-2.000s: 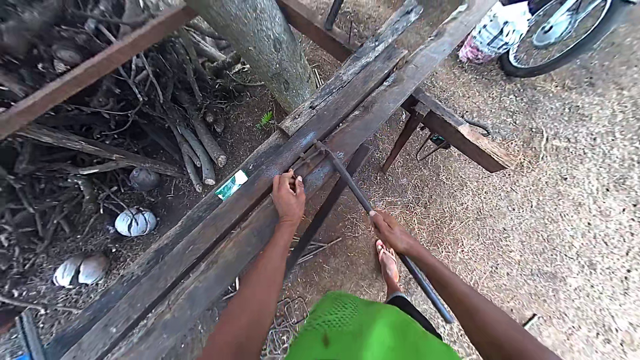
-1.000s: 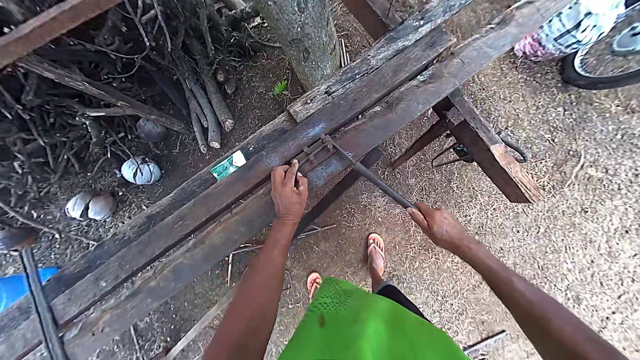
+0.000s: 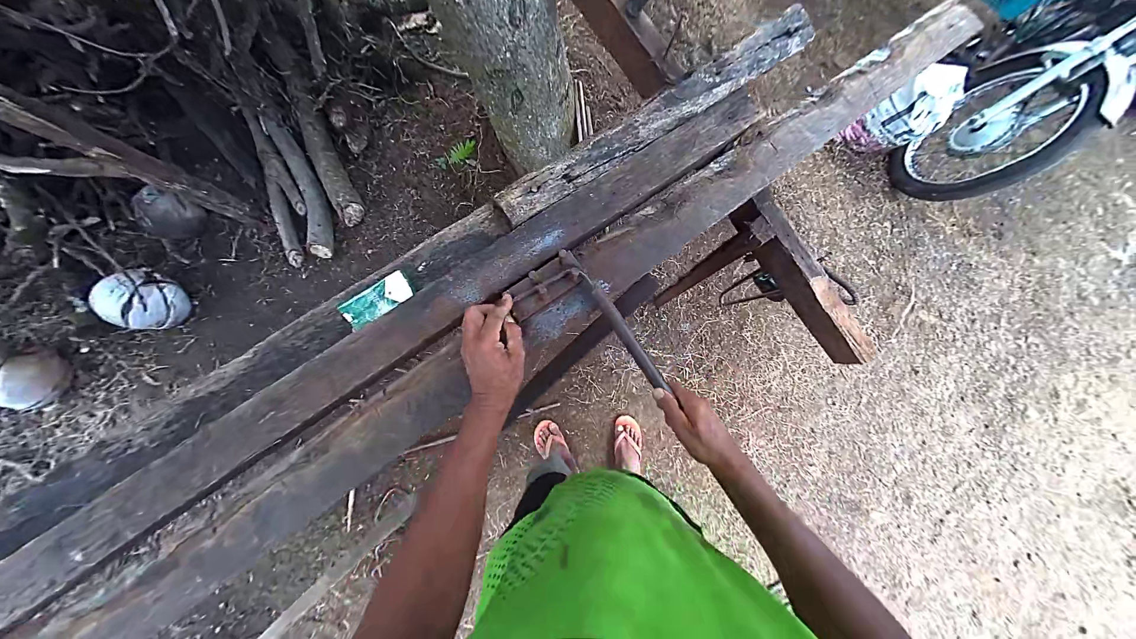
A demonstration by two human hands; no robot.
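Observation:
My left hand (image 3: pixel 494 351) rests on dark timber planks (image 3: pixel 390 417), its fingers pinched around what looks like a thin metal rod, mostly hidden by the fingers. Just beyond the fingertips, short metal pegs (image 3: pixel 540 286) stand along the plank. My right hand (image 3: pixel 699 426) is closed around the lower end of a long metal bar (image 3: pixel 626 333). The bar slants up and left to a small head (image 3: pixel 568 258) beside the pegs. Whether that head grips the rod cannot be told.
A green and white packet (image 3: pixel 375 300) lies on the far plank. Beyond stand a tree trunk (image 3: pixel 515 80) and piled branches (image 3: pixel 302 169). A timber support (image 3: pixel 812 297) juts out at right, near a bicycle wheel (image 3: pixel 998 133). My sandalled feet (image 3: pixel 627 437) are below the planks.
Two seconds ago the bar stuck out well past my right hand; now the hand is at its lower end. The bar's angle to the planks has varied. My left hand stays beside the pegs.

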